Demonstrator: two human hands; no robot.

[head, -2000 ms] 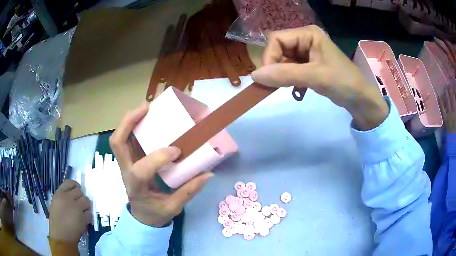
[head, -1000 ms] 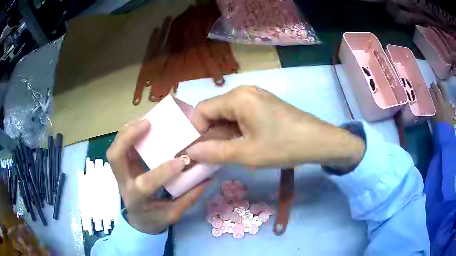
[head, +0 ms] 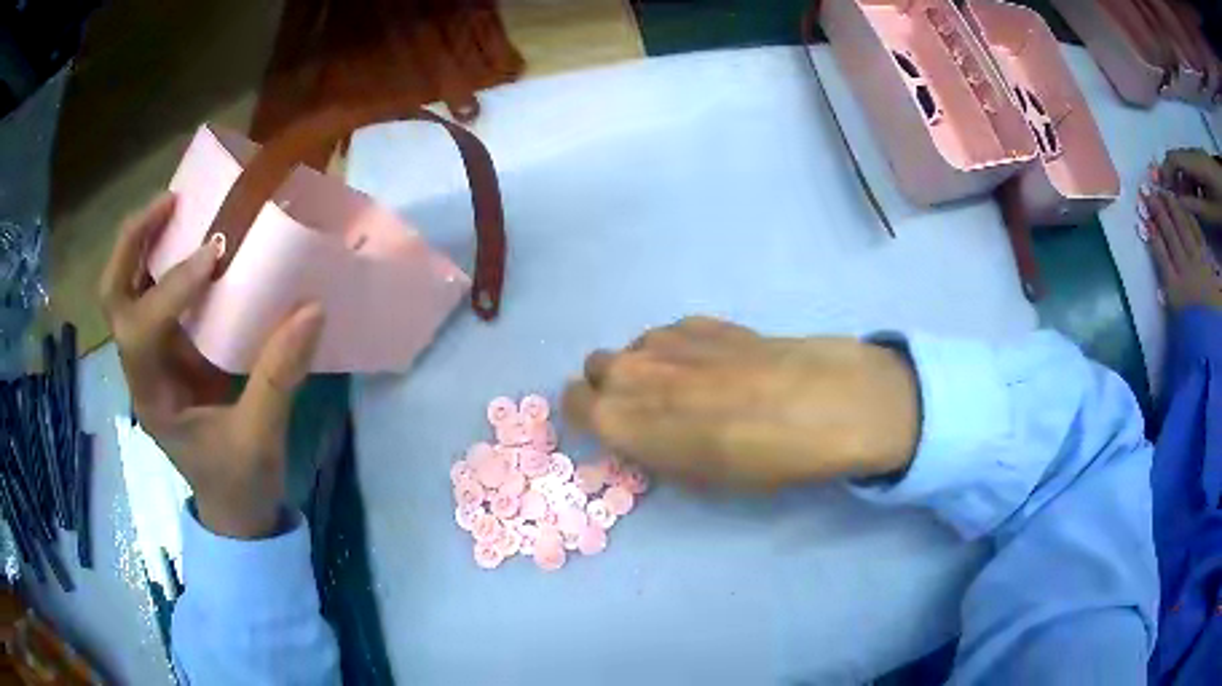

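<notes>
My left hand point(head: 221, 375) grips a pink box point(head: 328, 288) by its left end, at the left. A brown strap point(head: 485, 215) arches over the box; its near end lies against the box wall by a small pink button point(head: 217, 247) at my fingers. Its other end, with a hole, hangs free past the box's right side. My right hand point(head: 751, 402) is over the right edge of a pile of pink buttons point(head: 536, 503) on the white mat point(head: 751, 590). Its fingertips are blurred, and whether they hold a button cannot be told.
Pink boxes point(head: 925, 174) stand at the upper right, with a brown strap beside them. A strap pile point(head: 389, 54) lies on brown paper point(head: 148, 121) at the upper left. Black tubes point(head: 47, 456) and white tubes point(head: 148, 503) lie at left. Another person's hands point(head: 1186, 241) are at the right edge.
The box has moved left and turned in my left hand. The strap now arches over it, with a button at one end. My right hand has left the box and moved to the button pile.
</notes>
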